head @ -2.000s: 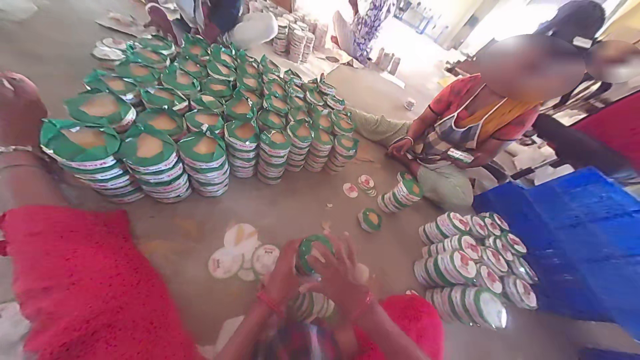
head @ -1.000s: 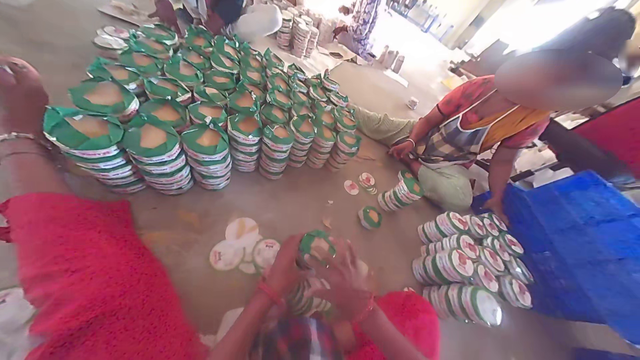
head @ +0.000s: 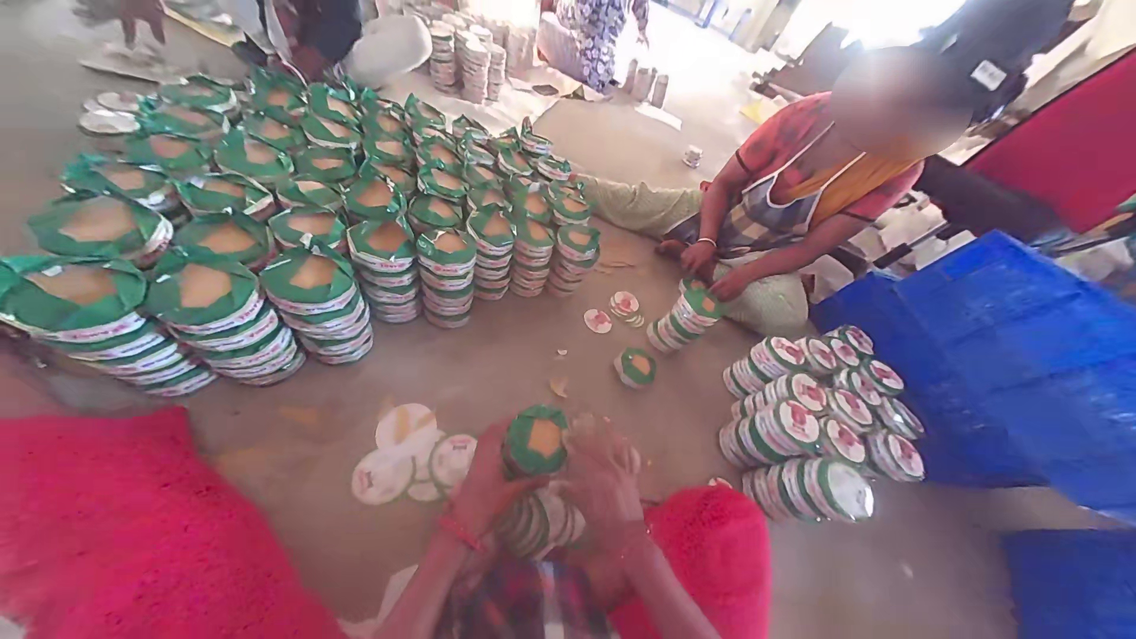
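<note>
My left hand is curled round the left side of a round green-wrapped pack with a tan patch on its top. My right hand lies against the pack's right side, blurred, with its fingers extended. Under both hands leans a stack of similar round packs, close to my lap. Left of my hands, round printed paper labels lie overlapping on the floor. A single green-wrapped pack sits beyond my right hand.
Many tall stacks of green-wrapped packs fill the left. Across from me a seated person handles a tilted stack. Leaning stacks with printed round tops stand at right, beside blue crates. More people sit behind.
The person across had one arm stretched toward the blue crates a second ago; both that person's hands are now at the tilted stack. My hands remain around the pack, with small finger shifts.
</note>
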